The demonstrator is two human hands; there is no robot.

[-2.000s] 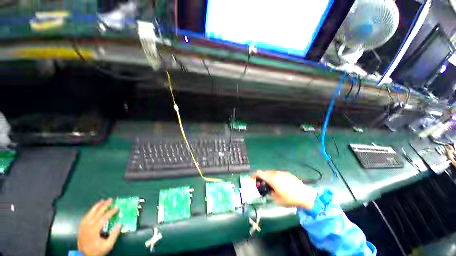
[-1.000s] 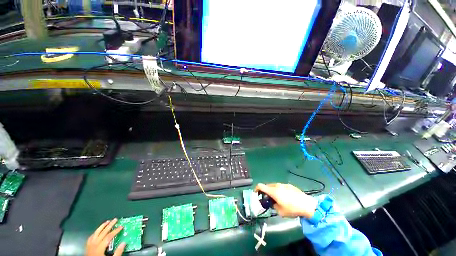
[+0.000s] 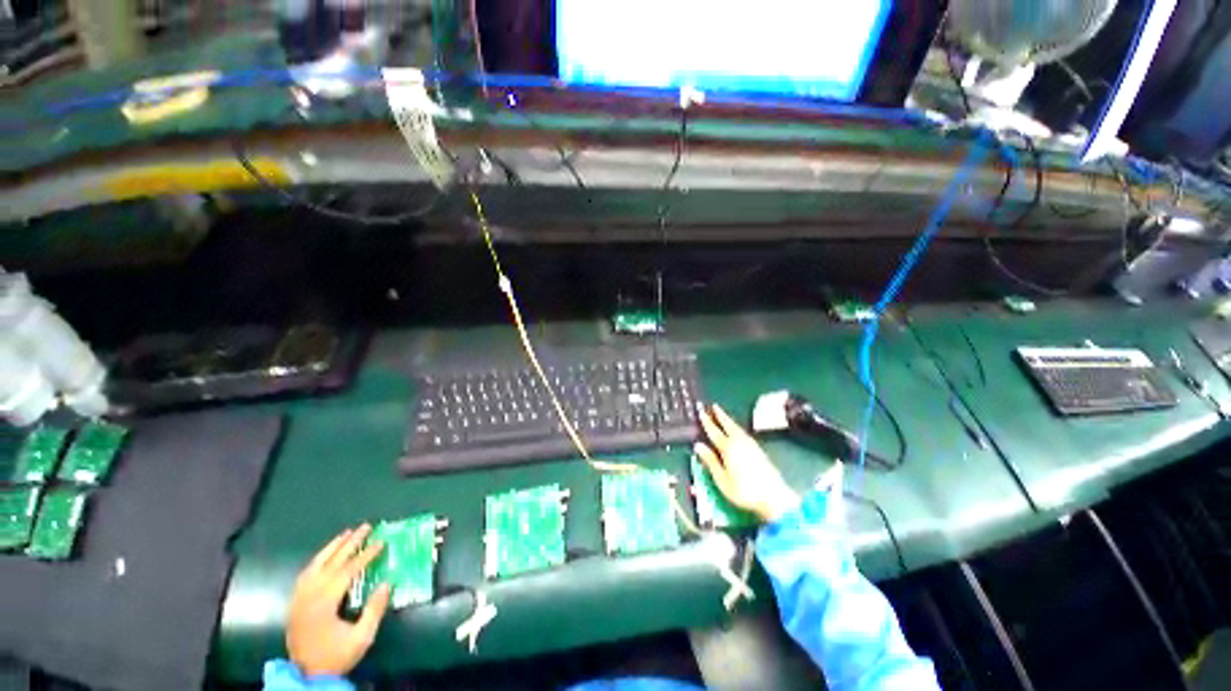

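Observation:
Several green circuit boards lie in a row in front of the black keyboard (image 3: 554,413). My left hand (image 3: 334,598) is at the left edge of the leftmost board (image 3: 411,559), fingers on its edge. A second board (image 3: 525,531) and a third board (image 3: 639,512) lie between my hands. My right hand (image 3: 740,466) rests over the rightmost board (image 3: 712,502) and covers much of it; its grip is hidden. The yellow cable (image 3: 529,354) hangs down to the third board. The barcode scanner (image 3: 797,417) lies on the bench right of my right hand.
Spare boards (image 3: 57,524) lie on the dark mat (image 3: 189,520) at the left. A blue coiled cord (image 3: 918,250) hangs at the right. A second keyboard (image 3: 1095,379) is far right. White crosses (image 3: 475,620) sit at the bench front edge. A monitor (image 3: 722,47) stands above.
My right hand has let go of the scanner, which now lies on the bench, and is over the rightmost board. My left hand stays at the leftmost board. The view has shifted.

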